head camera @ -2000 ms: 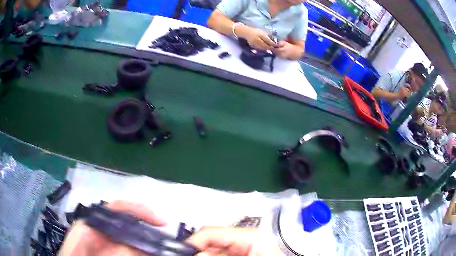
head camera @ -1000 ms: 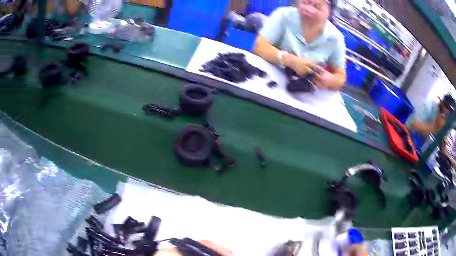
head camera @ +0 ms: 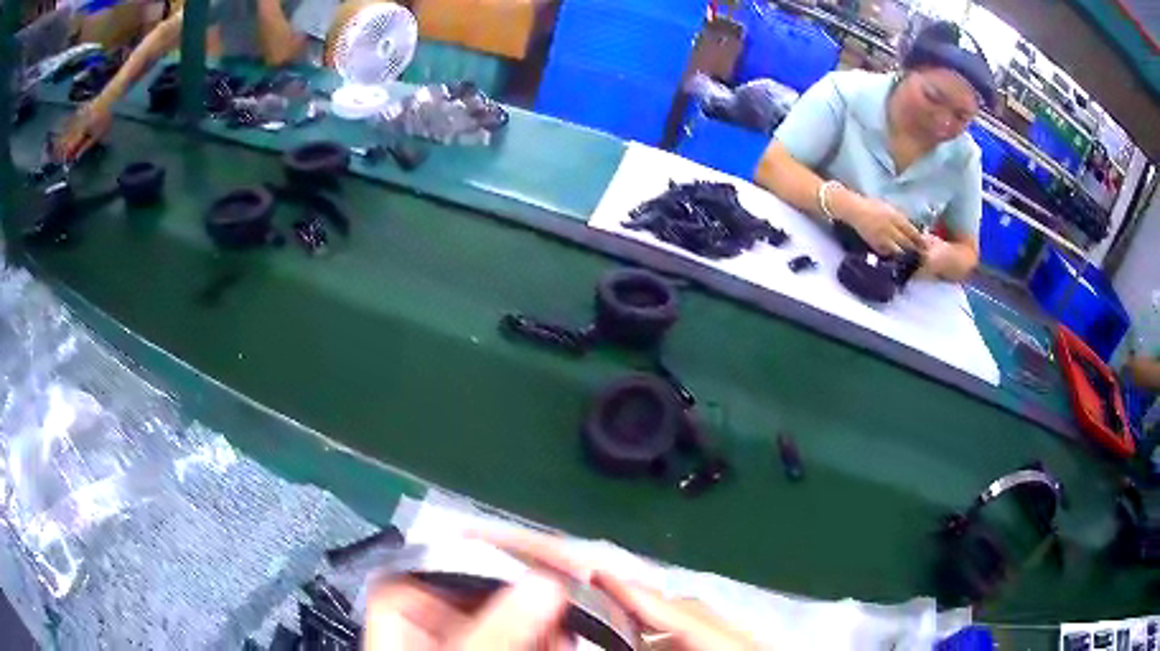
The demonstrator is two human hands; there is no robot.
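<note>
A curved black band with a shiny edge, likely a headband (head camera: 600, 618), is between my hands at the bottom edge, blurred and partly hidden by fingers. My left hand (head camera: 439, 618) grips its left part. My right hand (head camera: 668, 621) is at its right part, with the fingers on it. Both hands are cut off by the bottom edge. A loose pile of black pieces (head camera: 328, 616) lies left of my left hand. The white work sheet (head camera: 731, 588) lies under and beyond the hands.
Bubble wrap (head camera: 191, 541) and clear plastic (head camera: 57, 445) lie left. Headphone assemblies with round cups (head camera: 632, 425) and a small black piece (head camera: 790, 457) lie on the green belt (head camera: 445, 382). A blue cap (head camera: 963, 640) is at the bottom right. A person works opposite beside a black pile (head camera: 706, 219).
The view has swung left, so the belt and bench appear further right. My hands now show together on the band; a second ago only part of one showed beside the pile, with fingers near the blue cap.
</note>
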